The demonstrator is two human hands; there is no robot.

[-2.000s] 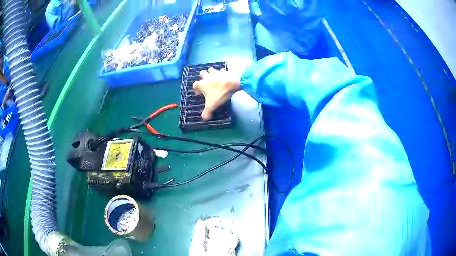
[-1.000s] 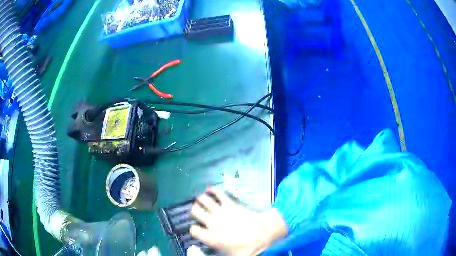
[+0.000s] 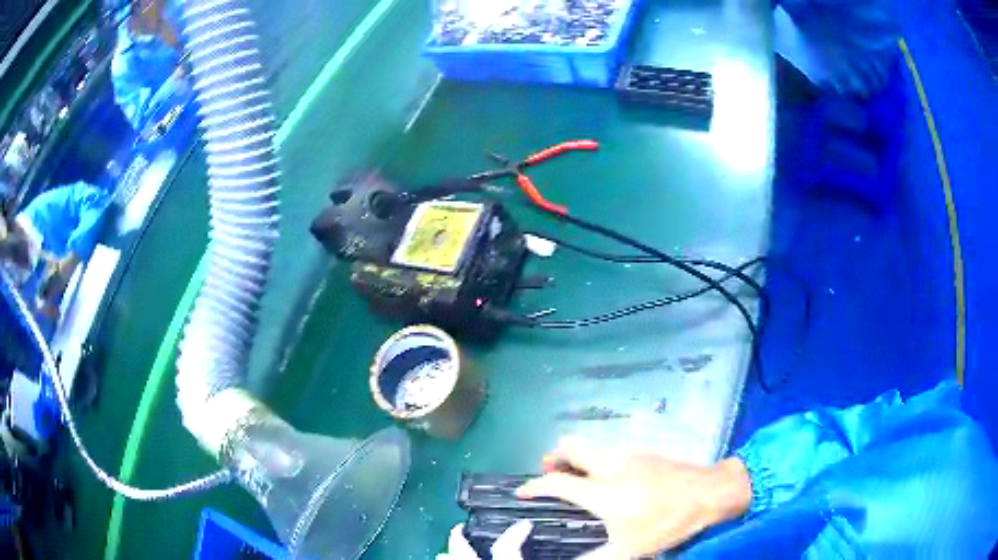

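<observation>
Black plastic housings (image 3: 492,492) lie side by side on the green bench at the bottom edge, partly covered by my hands. My right hand (image 3: 629,498), bare with a blue sleeve, lies over their right part with its fingers on them. My left hand (image 3: 492,544), in a white glove, shows only as fingertips at the bottom edge, touching the housings' near left part; the rest is cut off. More black housings (image 3: 668,93) stand farther up the bench beside the blue tray.
A soldering station (image 3: 438,257) with a yellow sponge, red-handled pliers (image 3: 542,175), a waste pot (image 3: 421,377) and black cables (image 3: 657,263) are mid-bench. A ribbed hose (image 3: 230,197) ends in a clear hood (image 3: 356,492). A blue parts tray (image 3: 525,60) is behind. Blue-sleeved people are at left.
My right hand has come from the far housings back to the near ones. White-gloved fingers now show on the near housings. The view has shifted, moving the bench items rightward from a second ago.
</observation>
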